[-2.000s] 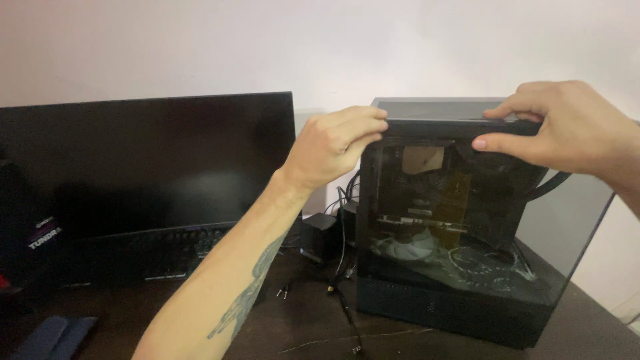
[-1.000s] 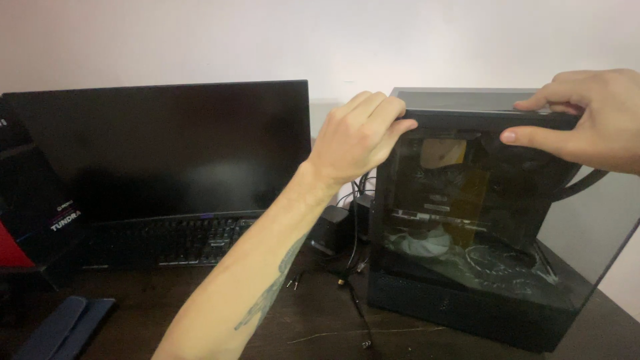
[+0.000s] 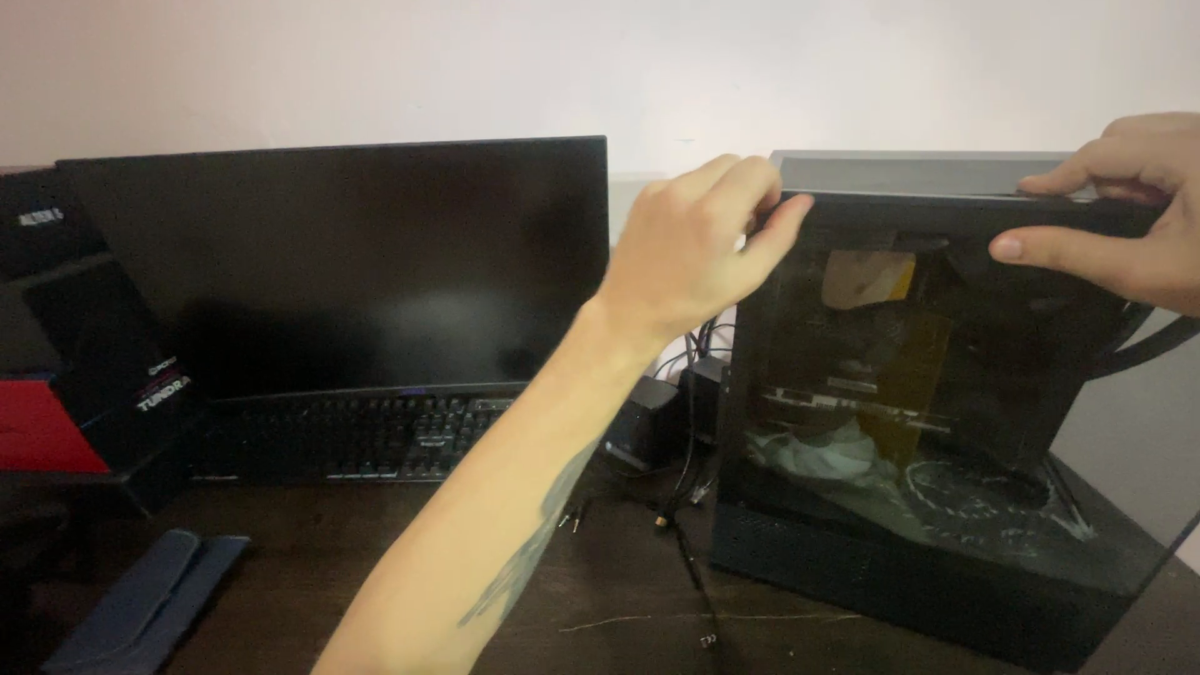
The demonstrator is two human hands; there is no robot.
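Note:
A black computer case point(image 3: 900, 600) with a clear side panel point(image 3: 844, 347) stands upright on the dark desk at the right. My left hand point(image 3: 708, 230) grips the case's upper left corner, its thumb on the front face and its fingers curled behind the edge. At the upper right, my right hand point(image 3: 1116, 206) has its fingers on the top edge and its thumb on the panel side. Through the panel show a white bundle point(image 3: 825, 455) and a coiled cable or bag point(image 3: 980, 492), both dim. Whether the panel is loose cannot be told.
A monitor point(image 3: 394, 272) and a black keyboard point(image 3: 347, 436) stand at the left beside dark boxes point(image 3: 94, 328). A blue pouch point(image 3: 145, 600) lies at front left. Small black speakers or boxes point(image 3: 642, 422), cables point(image 3: 691, 553) and several screws point(image 3: 572, 518) are between keyboard and case.
The view has shifted a little, showing more of the keyboard. Both hands stay at the top of the case, with no plain change in their hold.

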